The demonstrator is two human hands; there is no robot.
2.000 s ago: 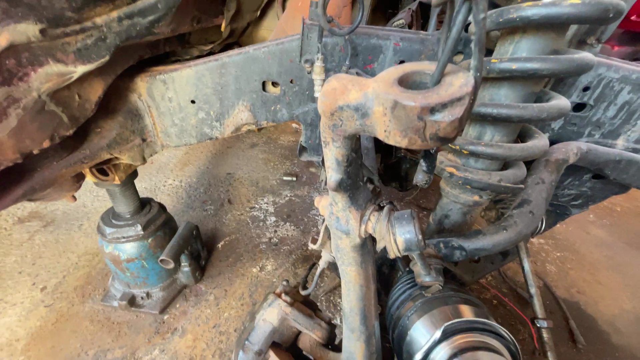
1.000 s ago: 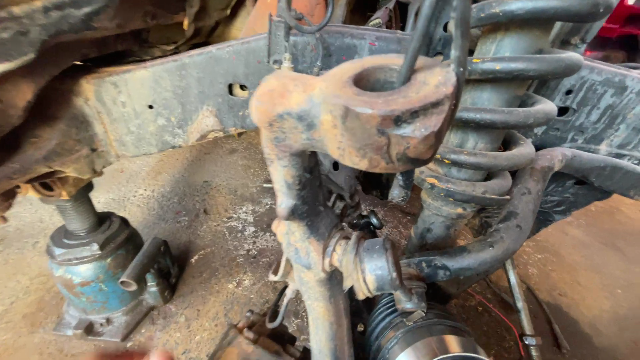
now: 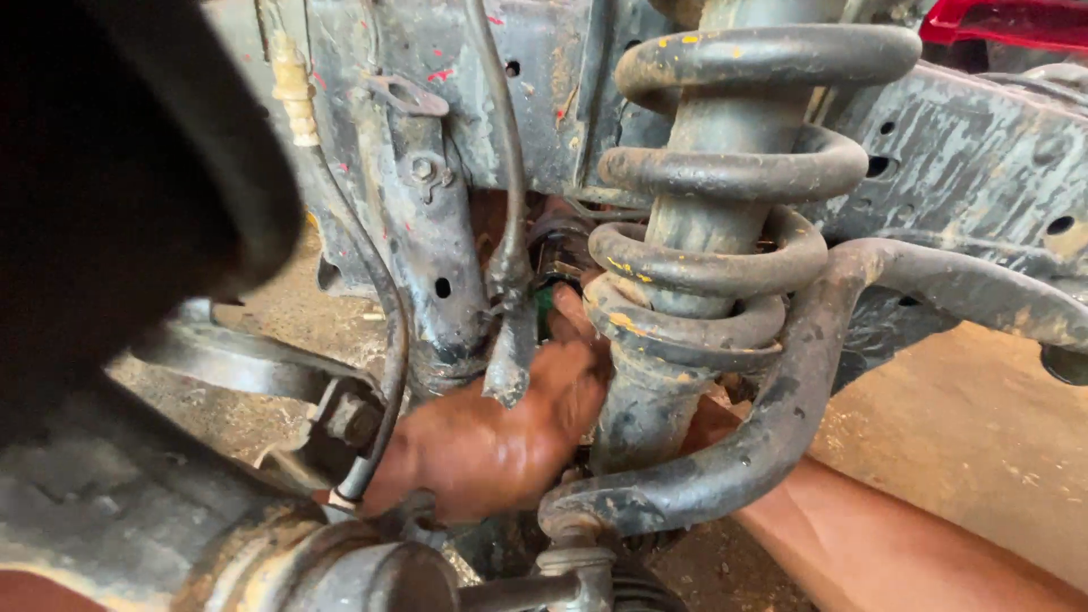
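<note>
My left hand [image 3: 501, 433] reaches in from the lower left, behind the steering knuckle. Its raised fingers are at a small green part [image 3: 544, 306] in the gap between a frame bracket [image 3: 416, 212] and the coil-over strut [image 3: 722, 195]. Whether they grip it is hidden. A dirty rubber-covered hose or cable [image 3: 510, 170] hangs in front of this hand. From the lower right, my right forearm [image 3: 867, 527] passes beneath the stabilizer bar [image 3: 799, 382] and behind the strut; the right hand itself is mostly hidden there, so what it touches does not show.
The rusty steering knuckle [image 3: 102, 476] stands close and dark at the left. A thin cable [image 3: 391, 314] loops down past my left wrist. The vehicle's frame rail [image 3: 960, 161] crosses behind the coil spring [image 3: 765, 51]. A dirty concrete floor [image 3: 960, 433] lies below.
Both arms have come into the suspension area, where no hand was plain before. The view has moved much closer, and the bottle jack seen earlier at the left is out of view.
</note>
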